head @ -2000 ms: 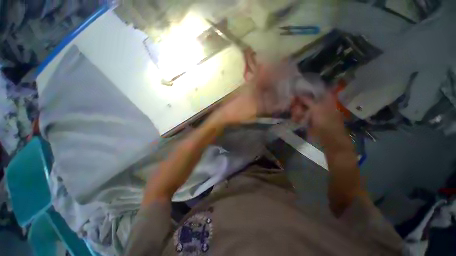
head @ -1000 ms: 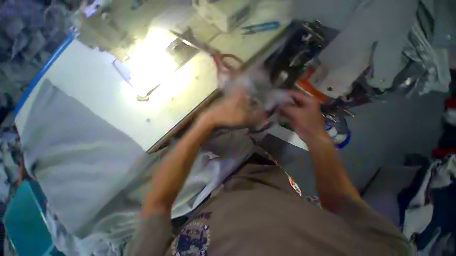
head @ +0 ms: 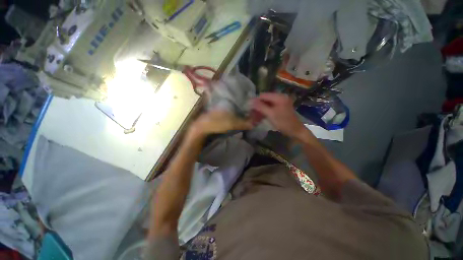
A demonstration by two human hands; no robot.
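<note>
My left hand [head: 221,122] and my right hand [head: 274,109] are close together at the table's front edge. Both are shut on a bunched piece of light-grey cloth [head: 232,92], blurred; its exact shape cannot be told. Red-handled scissors [head: 200,76] lie on the table just behind the cloth, blades toward the lamp glare. A large grey fabric panel [head: 86,188] hangs over the table's left front edge, and more pale cloth [head: 203,195] lies on my lap.
The white sewing machine [head: 96,43] stands at the back left. Blue thread snips [head: 224,32] lie near the table's right edge. Grey cut pieces [head: 309,48] are at the upper right. A blue roll [head: 337,116] and a white strip [head: 325,132] are below them. A turquoise bin [head: 53,248] is lower left.
The view has shifted, so the machine head shows more and the table sits lower left. Both hands stay together on the bunched cloth. The scissors have stayed on the table.
</note>
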